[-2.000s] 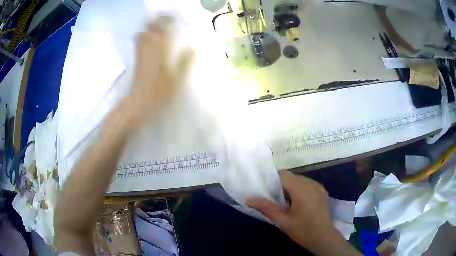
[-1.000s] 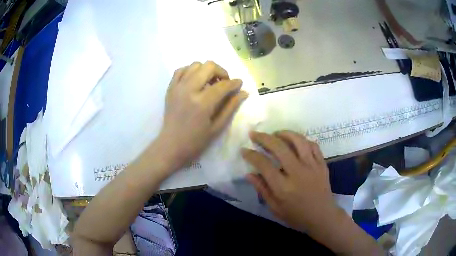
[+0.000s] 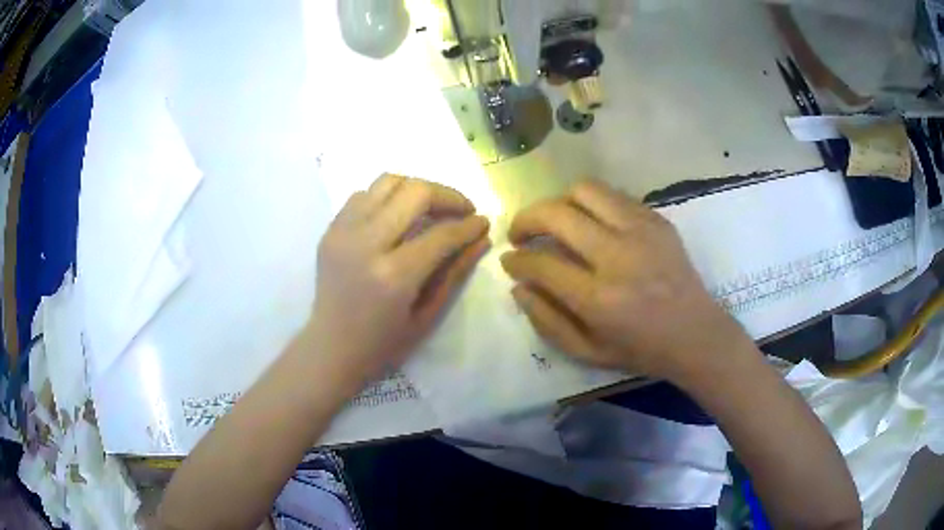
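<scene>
A white fabric piece [image 3: 471, 357] lies over the table's front edge and hangs down toward the lap. My left hand [image 3: 399, 259] and my right hand [image 3: 600, 280] pinch its upper part between their fingertips, close together. The exact grip is partly hidden by the fingers. The needle area with the presser foot [image 3: 499, 101] is just above my hands, with no fabric seen under it. The round dark knob [image 3: 571, 60] is to its right.
Flat white pieces [image 3: 135, 217] lie at the left. The lamp [image 3: 374, 25] glows at the top. Tweezers [image 3: 799, 88] and a black pad [image 3: 878, 202] are at the right. A crumpled white bundle [image 3: 78, 455] hangs at lower left; loose white pieces [image 3: 890, 424] lie by a yellow tube.
My left hand came down from the upper left and my right hand rose from below the table edge; both now meet at the fabric below the needle. The fabric's lower part spreads over the lap.
</scene>
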